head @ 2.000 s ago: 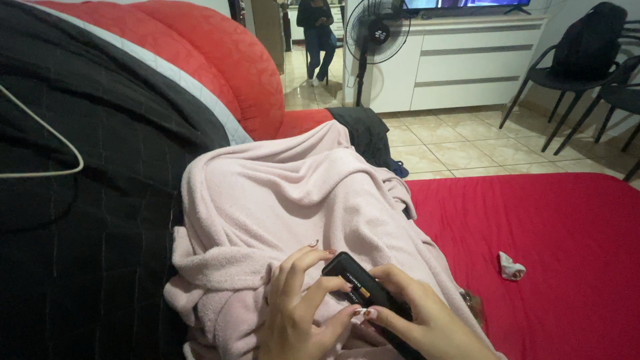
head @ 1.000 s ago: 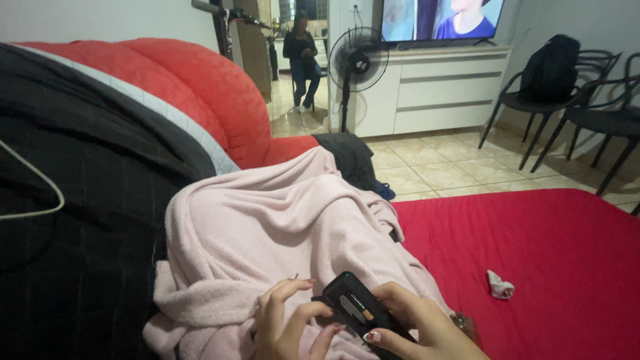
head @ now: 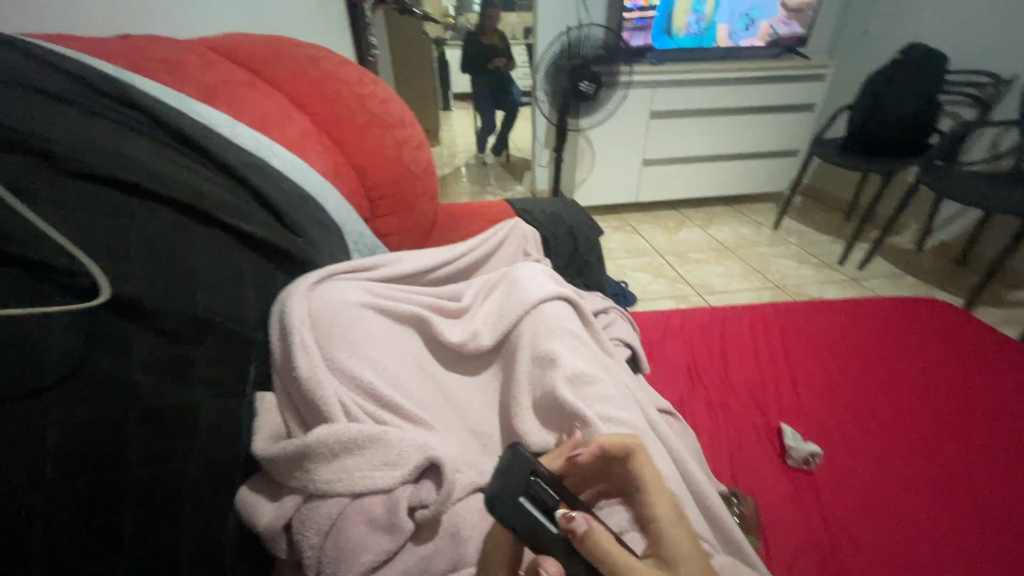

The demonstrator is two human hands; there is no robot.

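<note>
Over the legs lies a pale pink fleece blanket (head: 448,344). Above its near part, my right hand (head: 632,504) holds a small black plastic device (head: 532,500), possibly a remote control, its thumb on the long recess in the face turned to me. My left hand (head: 512,552) is under and beside the device's lower end, touching it, mostly hidden behind it and cut by the bottom edge. Inside the recess are a dark part and a pale strip; whether these are battery slots cannot be told.
A crumpled white item (head: 800,448) lies on the red sheet (head: 864,368) at right. A red sofa (head: 320,112) with a black cover (head: 144,384) stands left. Beyond are a fan (head: 584,80), a white cabinet (head: 720,132), black chairs (head: 872,152) and a person (head: 490,80).
My left hand has moved from the device's left side to beneath its lower end. My right fingers now rise over its far side. The television picture has changed.
</note>
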